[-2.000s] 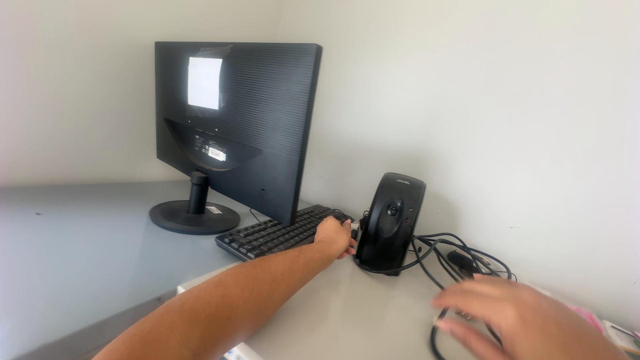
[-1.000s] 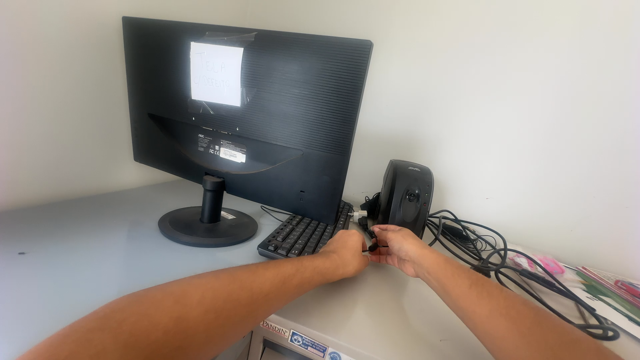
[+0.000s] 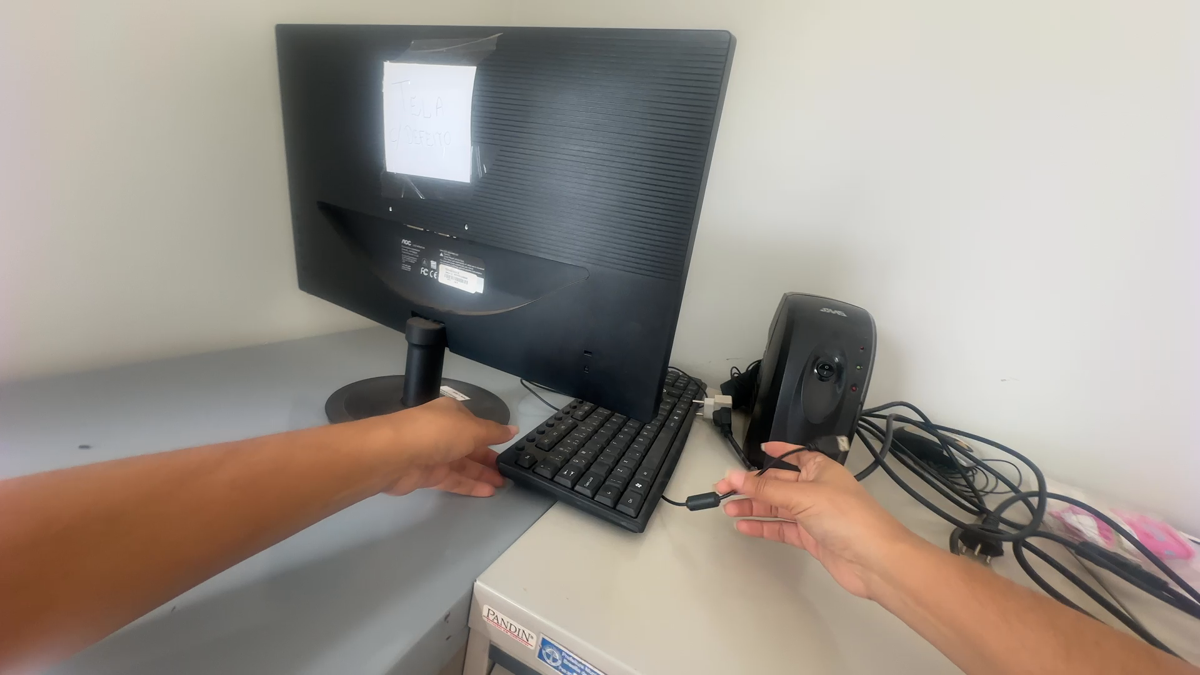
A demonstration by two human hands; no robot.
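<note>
A black computer keyboard (image 3: 600, 450) lies across the join of the grey desk and the beige cabinet top, partly behind the monitor. My left hand (image 3: 445, 448) is at its near left corner, fingers by the edge; whether they grip it is hard to tell. My right hand (image 3: 797, 502) holds a thin black cable with a ferrite bead (image 3: 703, 502) between thumb and fingers, to the right of the keyboard. The cable's end by the fingers looks like a USB plug (image 3: 842, 443). Behind the right hand stands a black power unit (image 3: 816, 375), upright, with plugs at its left side.
A black monitor (image 3: 525, 187), its back towards me, stands on a round base (image 3: 356, 398) on the grey desk (image 3: 234, 394). Coiled black cables (image 3: 937, 469) with a power plug (image 3: 977, 544) lie right of the power unit. Pink items (image 3: 1148, 534) are at the far right. The cabinet's front edge (image 3: 525, 609) bears stickers.
My hands were together beside the power unit; now they are apart. The left has moved left to the keyboard's corner, and the right has the thin cable.
</note>
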